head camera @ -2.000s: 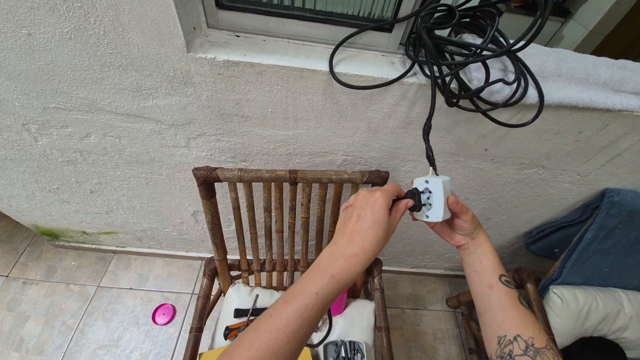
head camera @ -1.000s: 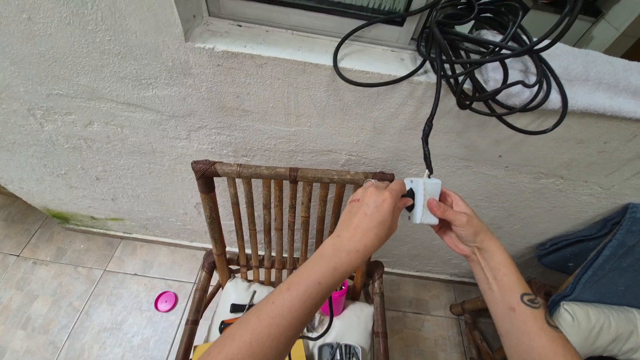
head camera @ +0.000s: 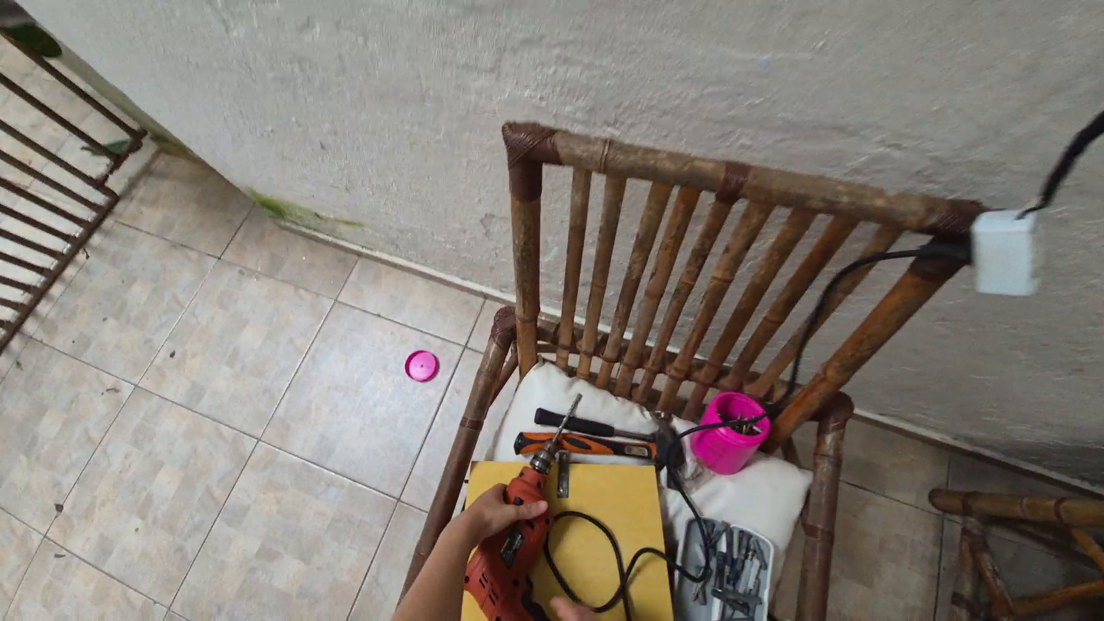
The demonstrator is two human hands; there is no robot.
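Note:
My left hand point(head camera: 498, 517) is closed around the front body of a red corded power drill point(head camera: 509, 552), whose bit points up and away. At the bottom edge, my right hand point(head camera: 571, 609) shows only in part beside the drill's handle; its grip is hidden. Beneath the drill lies a yellow board point(head camera: 642, 492) on the chair's white cushion point(head camera: 785, 474). The black cord point(head camera: 806, 336) loops over the board and rises to a plug in the white socket block point(head camera: 1005, 252), which hangs by the chair back's right corner.
On the bamboo chair point(head camera: 733, 181) are hammers point(head camera: 586, 445), a pink container point(head camera: 727, 440) of small metal pieces and a tray point(head camera: 766, 595) of bits. A pink lid point(head camera: 422, 366) lies on the tiled floor. Behind stands a rough wall; another bamboo piece point(head camera: 1018, 509) is at right.
Both hands have left the socket block, where they held the plug and block. My left hand now holds the drill. The view has swung left and down.

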